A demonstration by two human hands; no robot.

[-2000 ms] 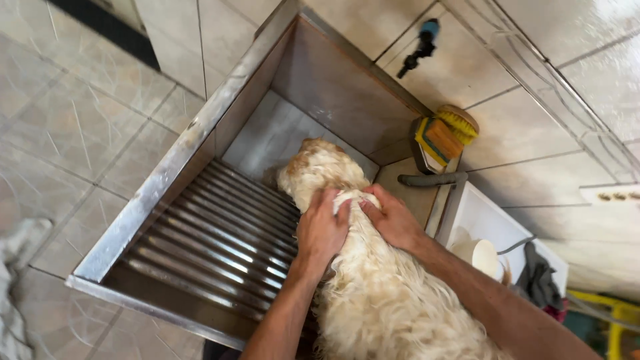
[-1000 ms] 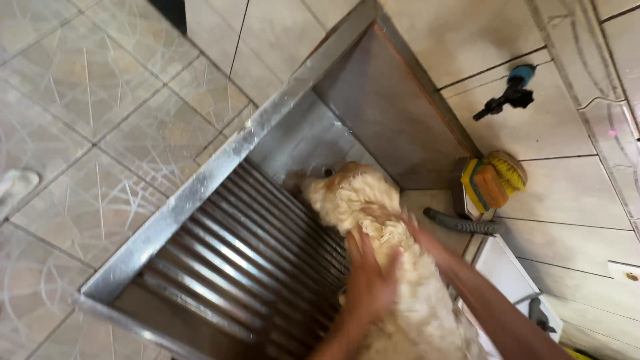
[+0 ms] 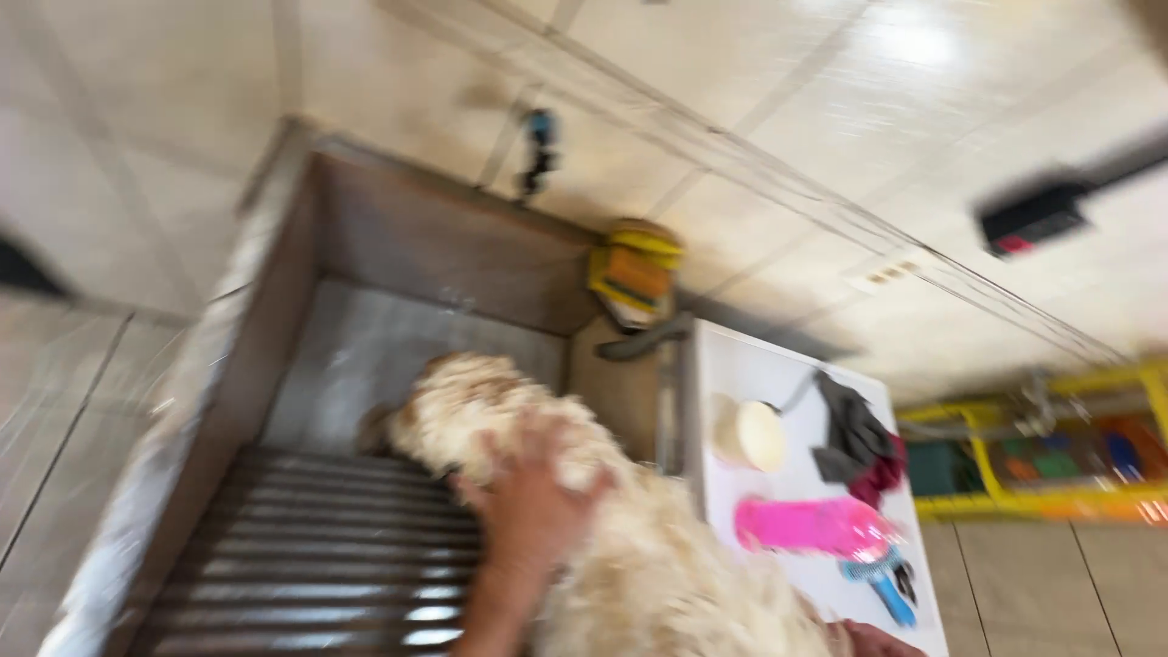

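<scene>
A cream, curly-coated dog stands in a stainless-steel tub, its head toward the far end and its face turned away. My left hand lies with spread fingers on the fur of its neck and shoulder. At the bottom edge, my right hand is by the dog's rear; only part of it shows, and its fingers are hidden. A ribbed metal rack lies in the tub to the left of the dog. The picture is blurred.
A white table adjoins the tub, holding a cream cup, a pink bottle, a blue pet brush and dark cloth. A yellow-orange brush sits at the tub's corner beside a grey hose. A yellow rack stands right.
My right hand has moved from the dog's shoulder back toward its rear, while my left hand stays near the neck. The view has swung right, bringing the tabletop into sight.
</scene>
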